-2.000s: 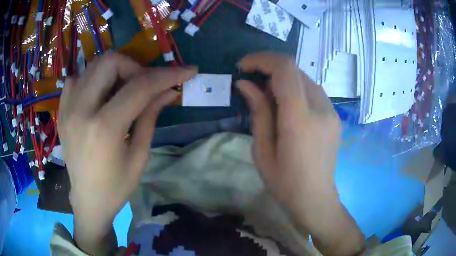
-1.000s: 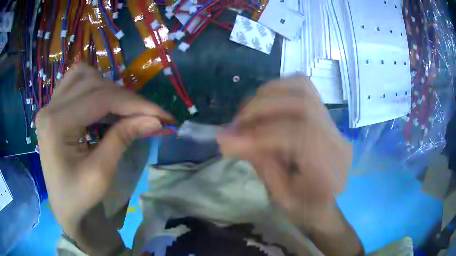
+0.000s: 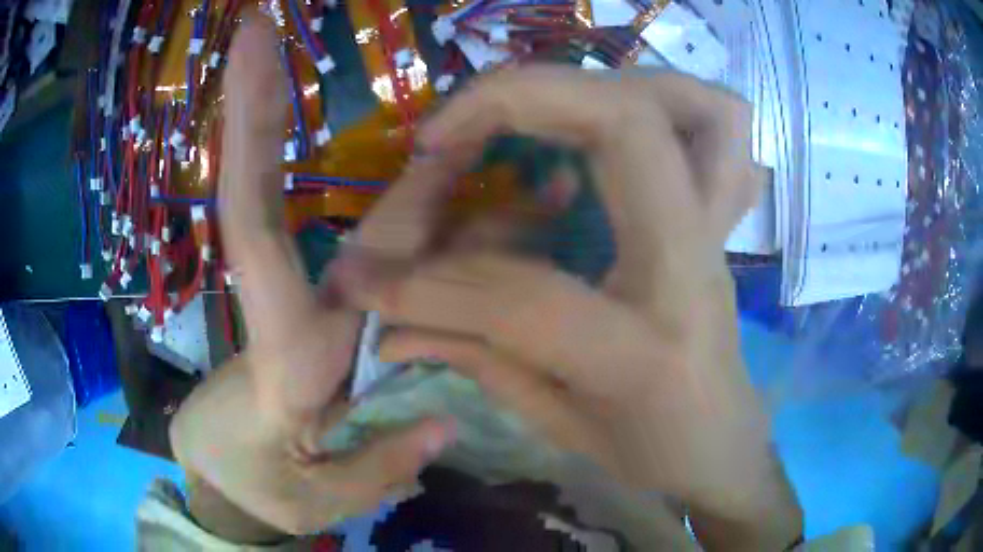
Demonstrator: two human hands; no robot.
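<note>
My left hand [image 3: 291,367] is at the left centre, blurred, with its index finger pointing up and its thumb apart. My right hand [image 3: 647,270] reaches across to it, fingers curled and fingertips against the left hand. A narrow part of a white piece [image 3: 368,354] shows between the hands, just below the right fingertips. The hands hide the rest of it, and which hand grips it cannot be told. A blurred orange-brown patch shows inside the curl of my right hand.
Orange film pieces [image 3: 361,151] with red and blue wires lie at the upper left. White sticker sheets [image 3: 852,162] are stacked at the right, beside a clear bag [image 3: 932,216] of red-wired parts. A brown box [image 3: 156,394] stands below the bench edge at left.
My right hand has moved left until its fingertips meet my left hand. My left index finger has straightened upward and its thumb has spread. The white pad is now mostly hidden.
</note>
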